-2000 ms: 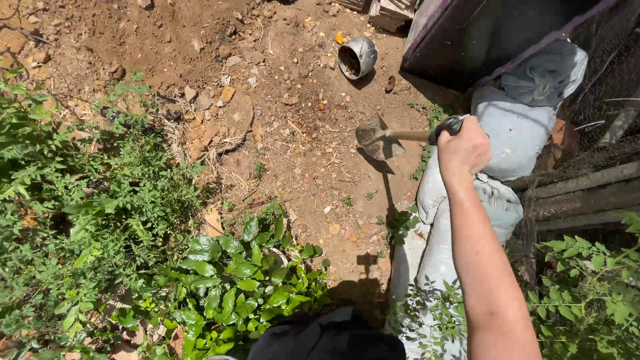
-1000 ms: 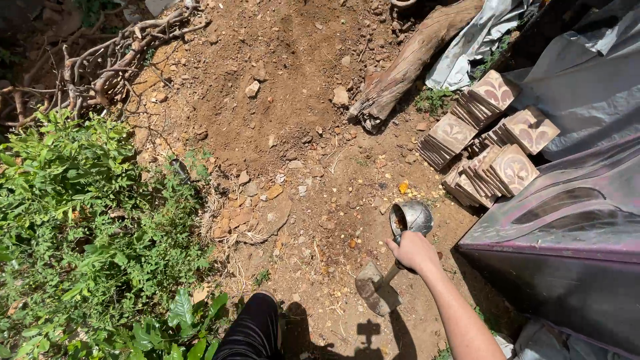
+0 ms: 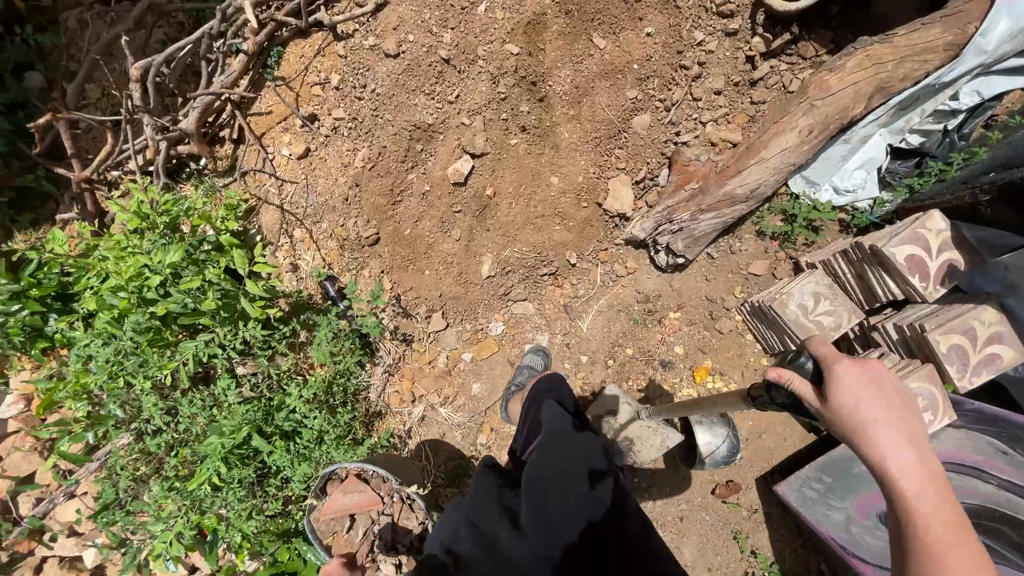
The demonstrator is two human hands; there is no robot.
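Observation:
My right hand (image 3: 848, 392) grips the black handle of a shovel (image 3: 696, 404) at the right. The shovel's dirt-covered metal blade (image 3: 636, 428) points left, beside my trouser leg. Behind the shaft a metal pot (image 3: 714, 442) lies on its side on the soil. At the bottom edge, part of my left hand (image 3: 342, 566) shows at the rim of a bucket (image 3: 314, 512) filled with broken tile and rubble (image 3: 352, 498); most of that hand is out of frame.
Stacked patterned tiles (image 3: 816, 308) stand at the right, above a dark purplish panel (image 3: 848, 488). A thick log (image 3: 808, 120) lies at the upper right near silvery sheeting (image 3: 848, 164). Dry branches (image 3: 192, 112) and green plants (image 3: 184, 344) line the left. Loose stones (image 3: 460, 169) dot the soil.
The view has shifted; the rubble bucket and part of my left hand now show at the bottom. My right hand has kept hold of the shovel throughout.

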